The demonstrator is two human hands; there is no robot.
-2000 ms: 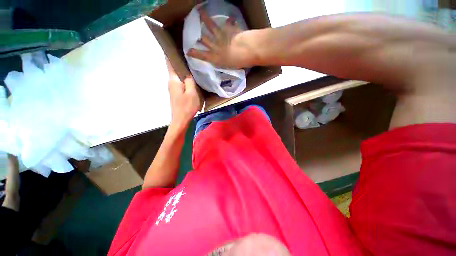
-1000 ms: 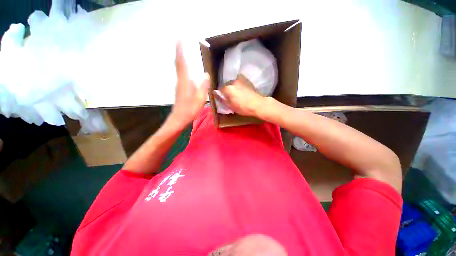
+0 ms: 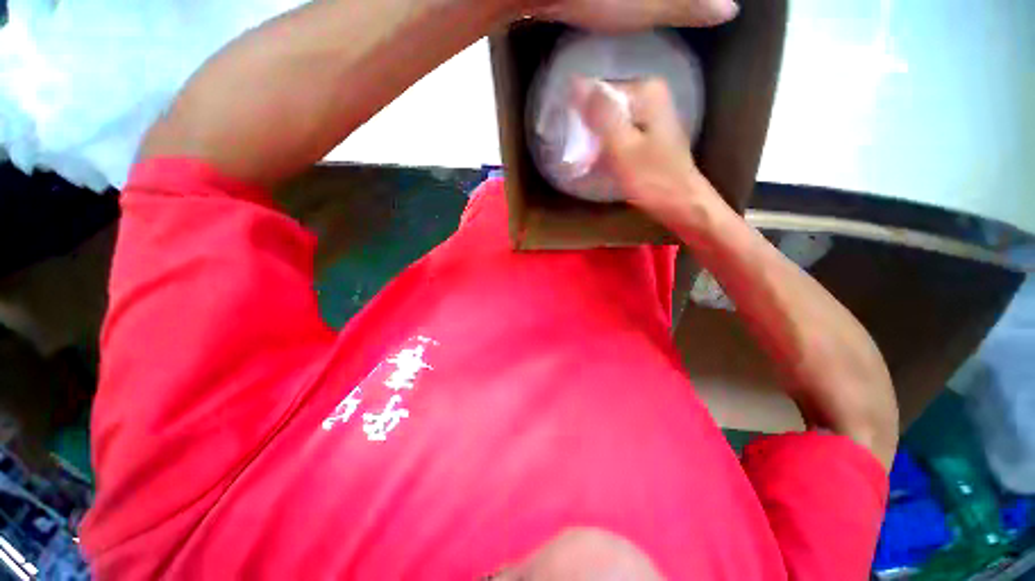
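Note:
The open individual carton (image 3: 622, 233) stands at the bench's near edge, against my shirt. A round, pale bagged product (image 3: 558, 165) sits deep inside it, wrapped in cloudy film. My right hand (image 3: 641, 131) reaches in from the right, its fingers closed on a gathered white piece of the poly bag (image 3: 581, 139) on top of the product. My left hand (image 3: 636, 11) lies across the carton's far side, cut off by the top edge of the picture, so its grip cannot be told.
The cream-white bench (image 3: 897, 114) runs on both sides of the carton. A white heap of bagged products (image 3: 68, 80) lies at far left. Below the bench, at right, is a large open carton (image 3: 897, 306) with small bagged parts (image 3: 713, 291). Blue and green items are at lower right.
My left hand, open beside the carton's left wall a second ago, has moved to its far side. My right hand has moved from the near left corner to over the product's middle.

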